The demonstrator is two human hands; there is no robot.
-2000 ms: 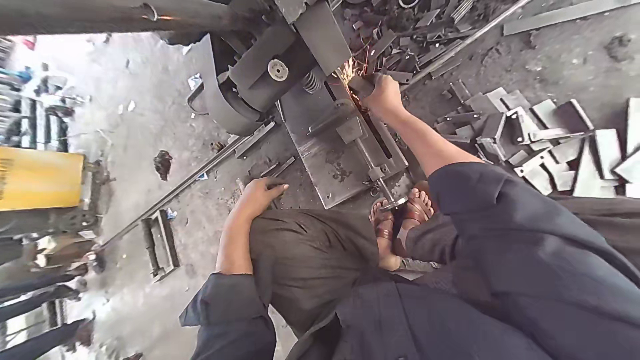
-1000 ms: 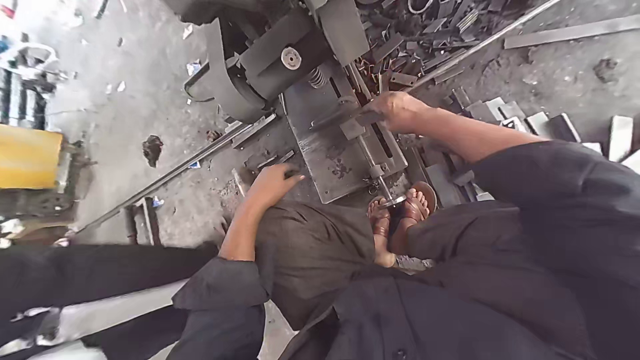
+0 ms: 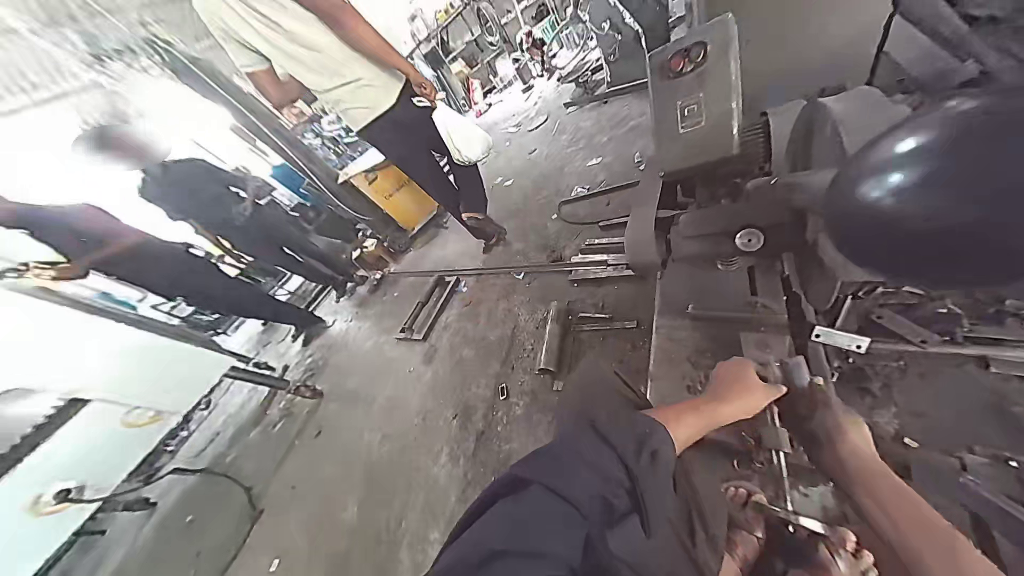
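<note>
A cut-off saw (image 3: pixel 750 240) with a round dark housing stands at the right, its metal base (image 3: pixel 680 344) low in front of me. My left hand (image 3: pixel 740 388) is at the saw's vise, fingers curled, the fingertips touching metal near the clamped spot; what they hold is hidden. Close beside it, my right hand (image 3: pixel 836 424) is closed around a small grey metal piece (image 3: pixel 796 372), partly blurred. The vise screw (image 3: pixel 780 472) runs from there towards my sandalled feet, with a bar handle (image 3: pixel 800 520) at its end.
Metal offcuts and a drilled flat strip (image 3: pixel 840 339) lie right of the saw. On the floor to the left are a pipe piece (image 3: pixel 552 338), a small metal frame (image 3: pixel 428 308) and long bars (image 3: pixel 496 269). Several people stand further left, one holding a white bag (image 3: pixel 462 136).
My left hand has come from beside my knee to the vise, close to my right hand. Sparks seen two seconds ago are gone. The view has swung widely, showing people and the workshop.
</note>
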